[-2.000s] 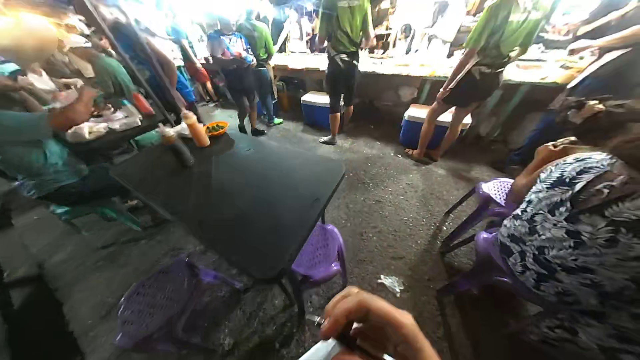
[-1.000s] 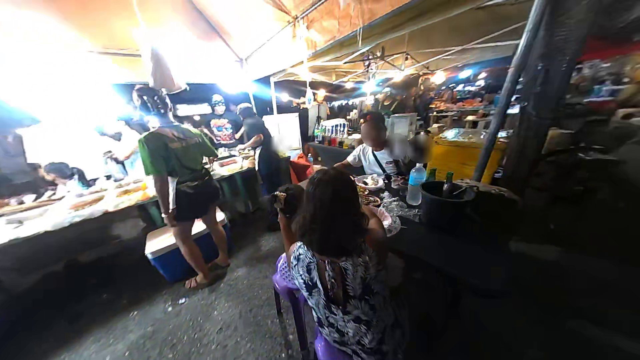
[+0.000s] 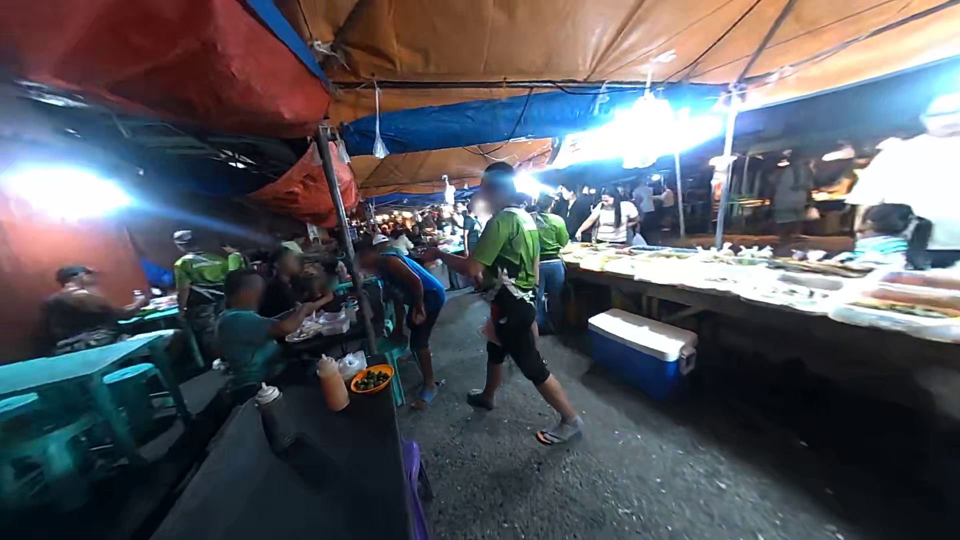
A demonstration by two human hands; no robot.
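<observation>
Neither my left hand nor my right hand shows in the head view now. Below and left of centre lies a black table (image 3: 322,472). On its far end stand a squeeze bottle with orange sauce (image 3: 332,384) and a dark squeeze bottle with a pale cap (image 3: 275,420). An orange bowl (image 3: 373,379) holding small green fruits sits at the far right corner, with a clear plastic bag (image 3: 352,364) beside it.
A person in a green shirt (image 3: 514,255) strides across the aisle. At right, a blue cooler with a white lid (image 3: 641,352) stands by the food counter (image 3: 705,292). Teal tables (image 3: 82,364) and stools are at left; a purple chair (image 3: 415,480) touches the black table's side. A metal pole (image 3: 346,240) rises behind.
The view has swung widely between frames. A hand holding something small and pale showed at the bottom two seconds ago; no hand of mine shows now.
</observation>
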